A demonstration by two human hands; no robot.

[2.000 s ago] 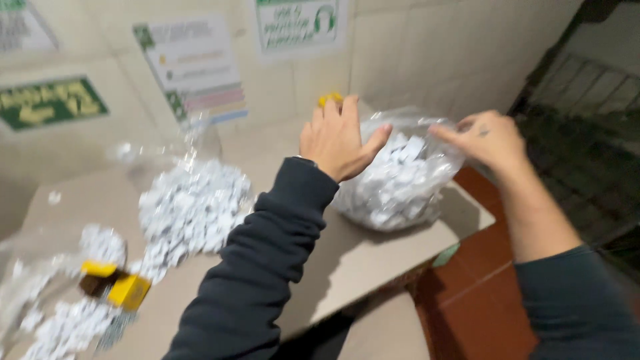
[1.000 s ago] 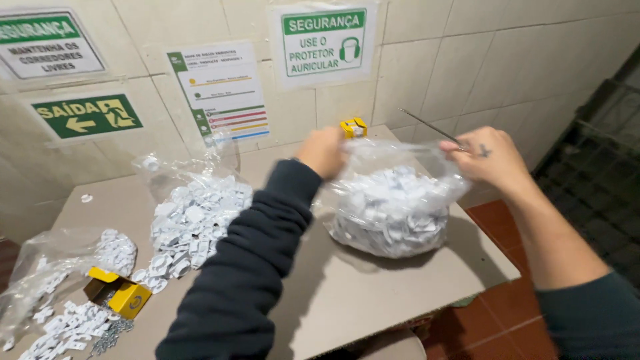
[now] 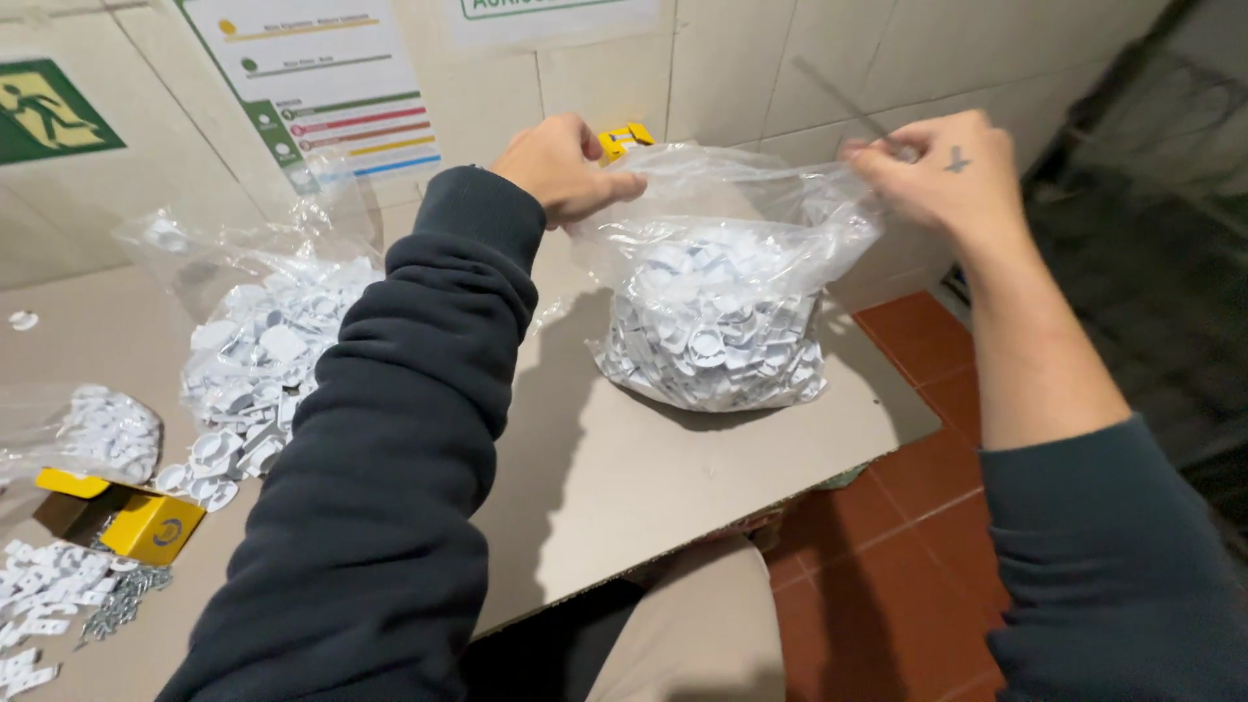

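Note:
A clear plastic bag (image 3: 712, 322) full of small white plastic parts stands on the tabletop, its mouth raised. My left hand (image 3: 570, 175) grips the left side of the bag's mouth between thumb and fingers. At the opposite side my right hand (image 3: 941, 175) pinches the bag's edge, and a thin dark rod-like tool (image 3: 838, 93), blurred, sticks out of the same hand toward the upper left. Just behind the bag and beside my left hand is a small yellow box (image 3: 624, 141).
Left of my sleeve, an open bag (image 3: 283, 331) spills white parts. Farther left are another bag of small white pieces (image 3: 112, 434), an open yellow box (image 3: 156, 526), loose screws (image 3: 122, 600) and white clips (image 3: 54, 585). A tiled wall (image 3: 604, 88) rises behind the table (image 3: 643, 497).
My left hand has gone from spread fingers over the bag to gripping its rim. The bag's mouth now stands higher and wider than a second ago. The view has moved closer.

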